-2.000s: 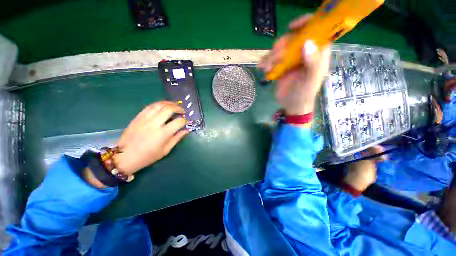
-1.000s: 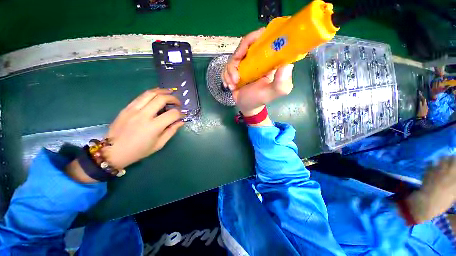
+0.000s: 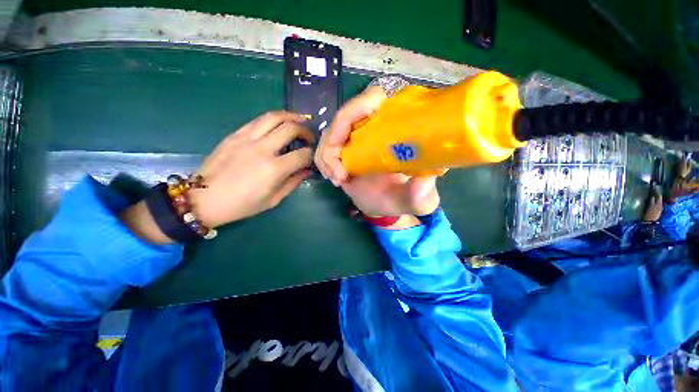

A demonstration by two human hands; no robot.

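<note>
The black phone housing (image 3: 313,84) lies flat on the green bench, its white label square near the far end. My left hand (image 3: 257,164) rests at its near end, fingertips on its left edge; whether they hold a screw cannot be told. My right hand (image 3: 375,168) grips the yellow-orange electric screwdriver (image 3: 437,126), tilted with its nose end down at the near part of the housing. The bit is hidden behind my fingers. The screw dish (image 3: 389,83) is mostly hidden behind the screwdriver and right hand.
A clear blister tray (image 3: 571,187) with silvery parts lies to the right. A pale rail (image 3: 191,29) runs beyond the bench, with a black phone unit (image 3: 480,21) on the belt. A pale strip (image 3: 115,180) lies at left. A black cord (image 3: 605,120) runs right. People in blue sleeves sit at right.
The screwdriver has moved from over the screw dish to the housing's near end, beside my left hand. My left hand stays at the housing. The whole view has shifted.
</note>
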